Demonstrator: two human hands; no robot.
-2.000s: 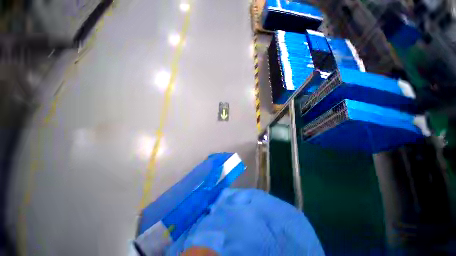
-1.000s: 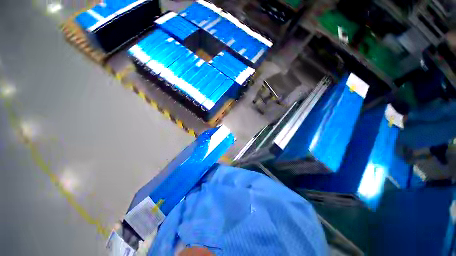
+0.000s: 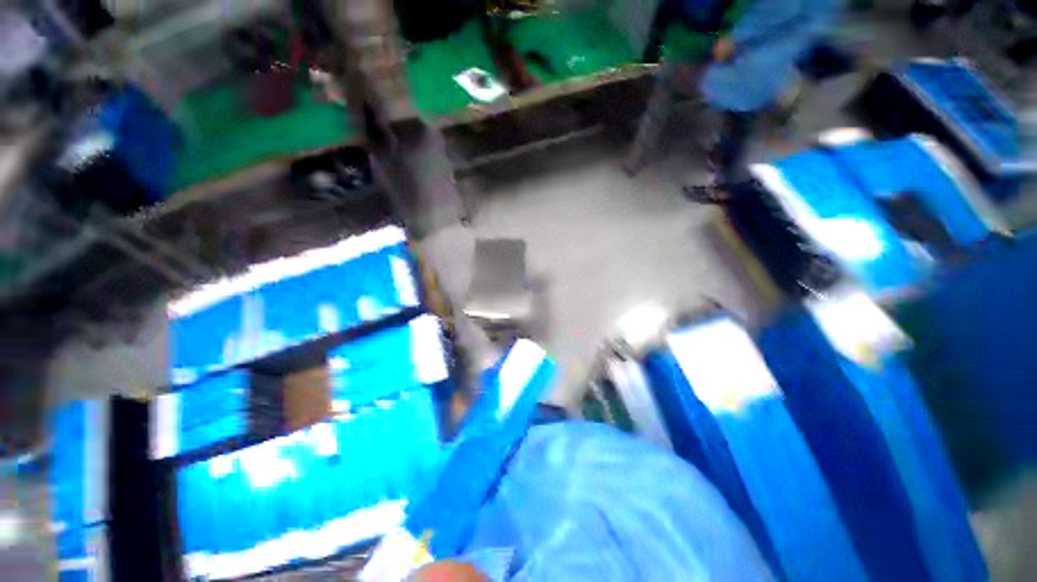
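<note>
A long unit in bright blue film [image 3: 472, 472], with white patches at both ends, is tilted in front of my blue smock [image 3: 614, 512] and touches or nearly touches it. Its lower end runs to the bottom edge of the picture. A small skin-coloured patch [image 3: 451, 572] shows at the bottom edge; I cannot tell what it is. Neither my left hand nor my right hand can be made out, so how the unit is held is hidden.
Stacked blue units [image 3: 307, 477] stand at left around a gap. More long blue units [image 3: 785, 455] lie at right, with another stack [image 3: 864, 216] behind. A grey stool [image 3: 498, 279] stands ahead, a green bench [image 3: 546, 63] beyond. A person in a blue smock [image 3: 762, 51] stands at upper right.
My view has swung right; the floor stacks now lie at left and the bench and person have come in. The blue unit has stayed in front of my smock.
</note>
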